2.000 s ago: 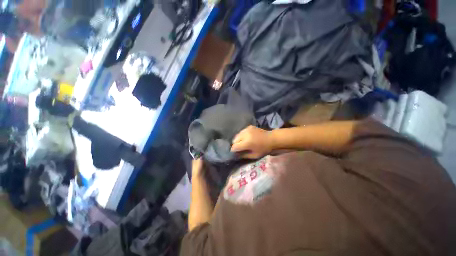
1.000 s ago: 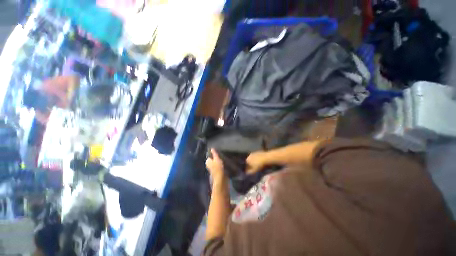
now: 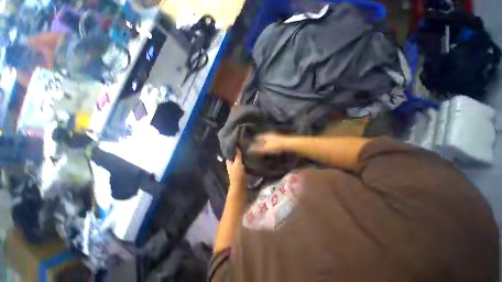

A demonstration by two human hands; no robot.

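A charcoal-grey garment (image 3: 234, 128) is bunched up in front of my torso. My left hand (image 3: 236, 164) holds its lower left edge, with the fingers partly hidden by cloth. My right hand (image 3: 266, 144) is blurred and lies against the folds, close to the left hand, with its fingertips sunk in the cloth. Darker cloth hangs below both hands near my brown shirt. A large grey garment pile (image 3: 325, 66) rises just beyond the held garment.
A blue-edged white table (image 3: 157, 146) runs along the left, with a machine head (image 3: 165, 60), black-handled scissors (image 3: 196, 59) and a dark cloth piece (image 3: 167, 118). A blue crate (image 3: 366, 7) is behind the pile. White bundles (image 3: 468, 129) and dark garments (image 3: 459, 55) are at right.
The held garment has been raised and bunched around the hands; before, it was spread lower and darker between them. My right hand has moved up and closer to my left hand.
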